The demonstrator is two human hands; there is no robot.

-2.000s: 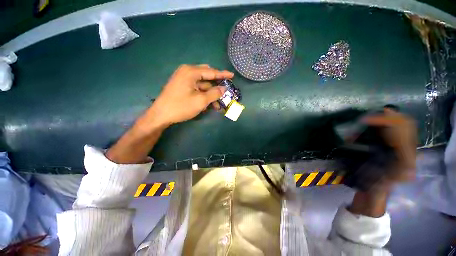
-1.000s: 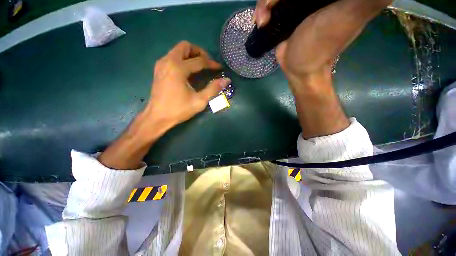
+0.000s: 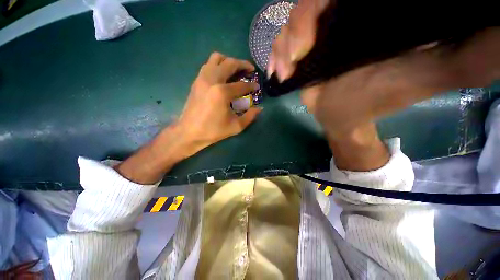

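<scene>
My left hand [image 3: 219, 98] holds the small electronic unit [image 3: 256, 89] on the green bench, its fingers around it. The white battery with yellow edge tape [image 3: 242, 103] shows between the fingers. My right hand [image 3: 299, 46] is shut on the black electric screwdriver [image 3: 351, 38], which looks large and dark near the camera. The driver's narrow end is close beside the right side of the unit; whether it touches is hidden. The round screw tray [image 3: 264, 38] lies behind, partly covered by my right hand and the driver.
A whitish plastic bag [image 3: 112, 21] lies at the back left of the green bench [image 3: 98, 93], near the pale rail [image 3: 38, 23]. The black driver cord [image 3: 395, 195] crosses over my right sleeve near the bench's front edge. Another person's sleeve [image 3: 489, 142] shows at the far right.
My right hand came in from the right with the screwdriver, was over the screw tray, and is now lower beside the unit. My left fingers have shifted around the unit and battery.
</scene>
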